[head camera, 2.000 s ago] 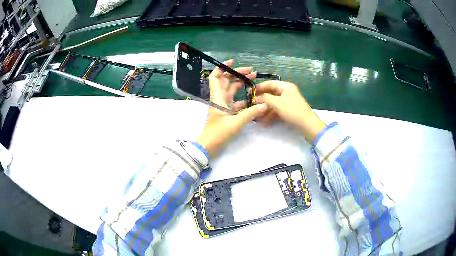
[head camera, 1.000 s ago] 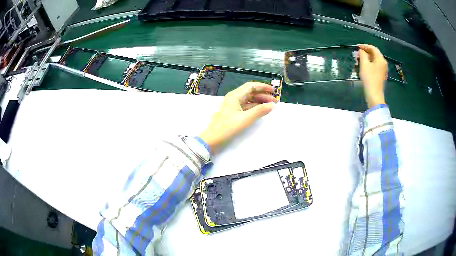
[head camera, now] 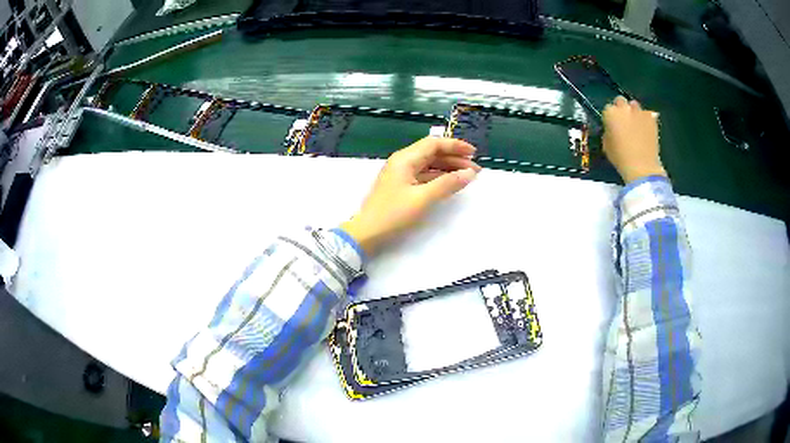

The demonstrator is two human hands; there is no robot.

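Observation:
My right hand [head camera: 632,140] is at the far right over the green belt, its fingers closed on the near end of a black middle frame [head camera: 589,78], which points away and is tilted. The hand hides that end. My left hand [head camera: 414,189] is at the belt's near edge, fingers curled and apart from the thumb, with nothing seen in it. Its fingertips overlap the row of middle frames [head camera: 325,131] lying end to end on the belt. Two overlapping set-down frames [head camera: 378,339] with yellow-gold edges lie on the white foam sheet [head camera: 173,216] between my forearms.
The green conveyor belt [head camera: 286,65] runs across beyond the sheet. A separate frame [head camera: 734,130] lies on it at the far right. A pale guide rail [head camera: 160,130] is at the left. A black plastic tray [head camera: 390,16] is beyond the belt.
The row of frames has moved right along the belt. The frame in my right hand has turned from crosswise to pointing away. Before that, both hands were together at a tilted frame. My left hand has barely moved since.

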